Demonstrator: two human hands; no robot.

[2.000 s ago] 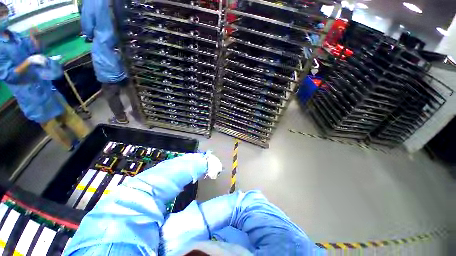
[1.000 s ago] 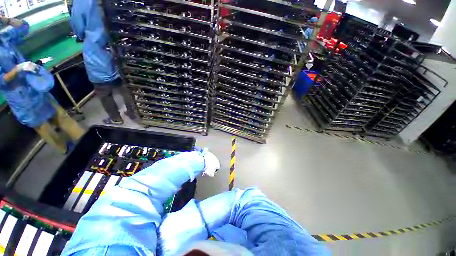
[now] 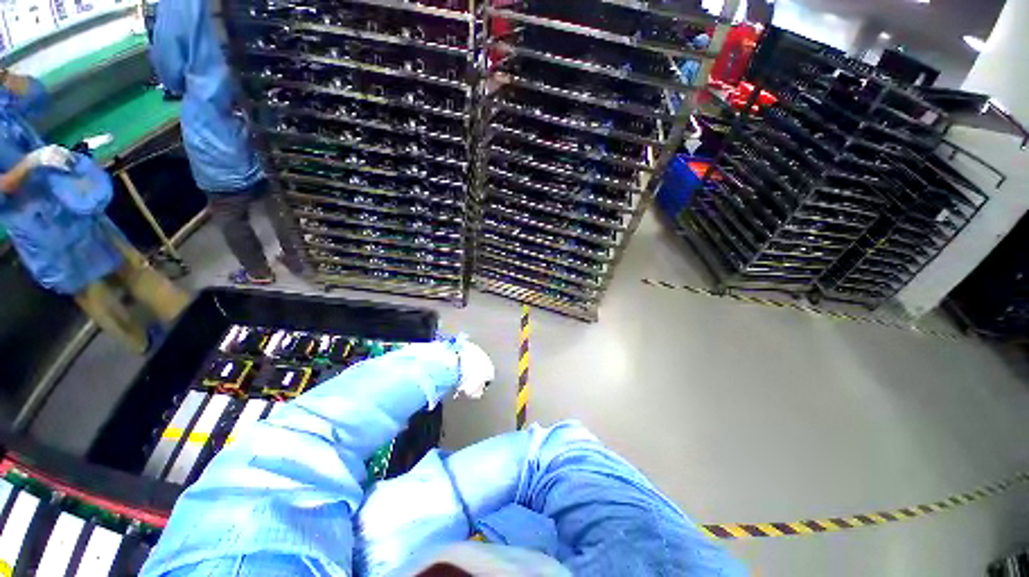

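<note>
A black tote (image 3: 322,307) stands at the lower left. Green circuit boards (image 3: 378,460) with black and white parts lie in it, beside long pale blocks with a yellow stripe (image 3: 186,434). My left hand (image 3: 474,370), in a white glove, is at the tote's right edge, beyond its light blue sleeve. Its fingers are small and partly hidden, so its grip cannot be told. My right sleeve (image 3: 587,490) bends across toward the left sleeve; my right hand does not show. A second tote with a red rim line (image 3: 85,493) is cut off at the lower left.
Tall rack trolleys (image 3: 468,158) full of boards stand ahead; more racks (image 3: 835,186) stand at the right. Two people in blue smocks (image 3: 214,124) are at a green-topped bench (image 3: 130,118) on the left. Yellow-black tape (image 3: 522,372) marks the grey floor.
The view has shifted slightly, so racks and totes sit a little further left. The person at far left has changed arm position. My arms keep nearly the same pose.
</note>
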